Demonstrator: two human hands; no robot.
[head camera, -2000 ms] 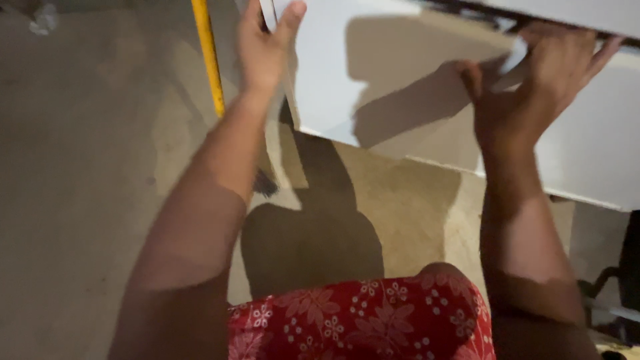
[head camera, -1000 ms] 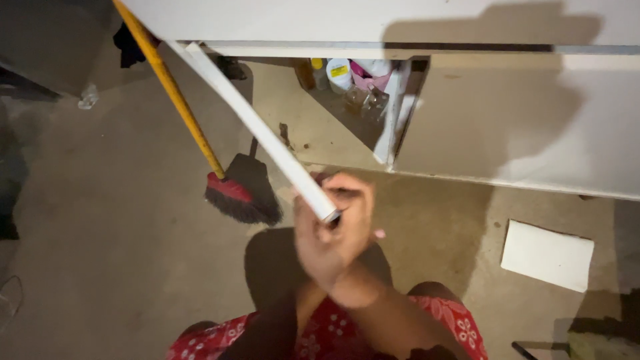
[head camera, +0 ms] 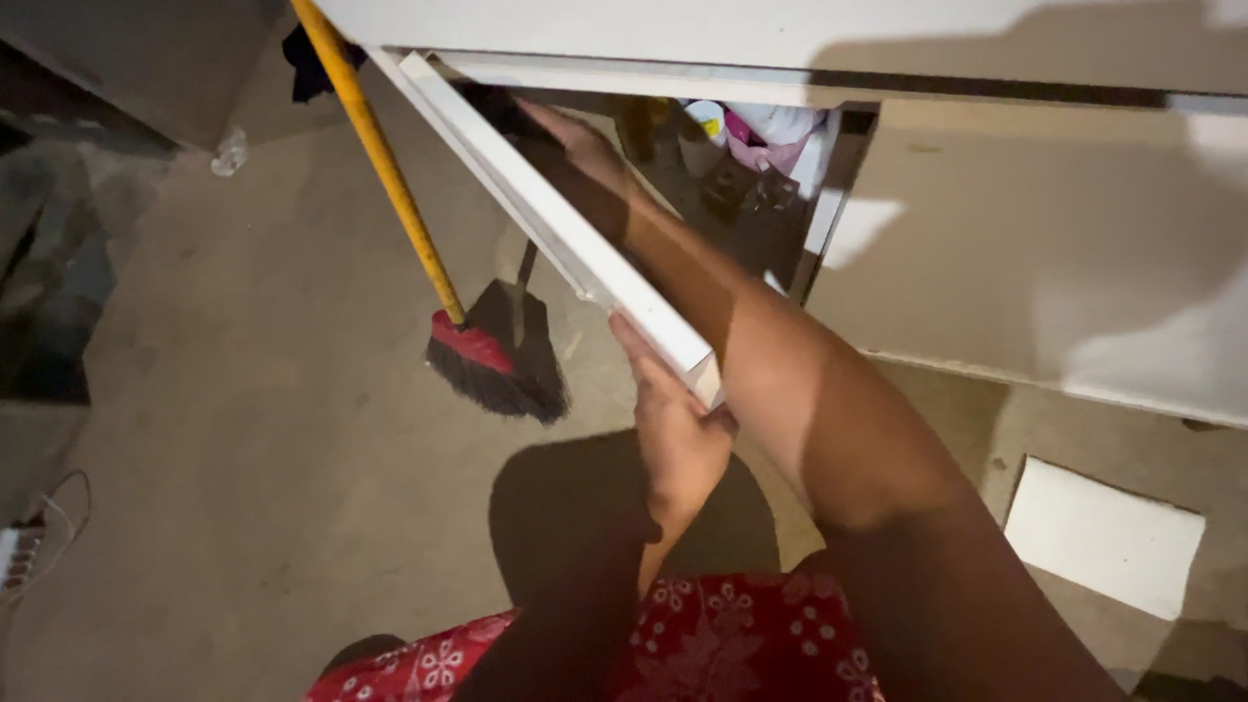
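A white cabinet door [head camera: 565, 219] stands swung outward, its edge facing me. My left hand [head camera: 678, 419] grips the free end of the door from its outer side. My right arm reaches along the inner side of the door, and my right hand [head camera: 575, 136] is near the hinge end, partly in shadow; its fingertips are hidden in the dark. Behind the opening are a white container with a yellow mark [head camera: 706, 122], a pink bag or basket [head camera: 765, 151] and clear glass or plastic items [head camera: 775, 185].
A broom [head camera: 473, 346] with a yellow handle leans left of the door, beside its dark shadow. The cabinet's other door [head camera: 1014, 263] is at the right. A white rectangular board [head camera: 1107, 536] lies on the floor at lower right. A power strip [head camera: 21, 556] with a cable is at far left.
The right hand has moved from the door's free end to deep along its inner side. Two seconds ago both hands were at the white panels; the door now stands swung out.
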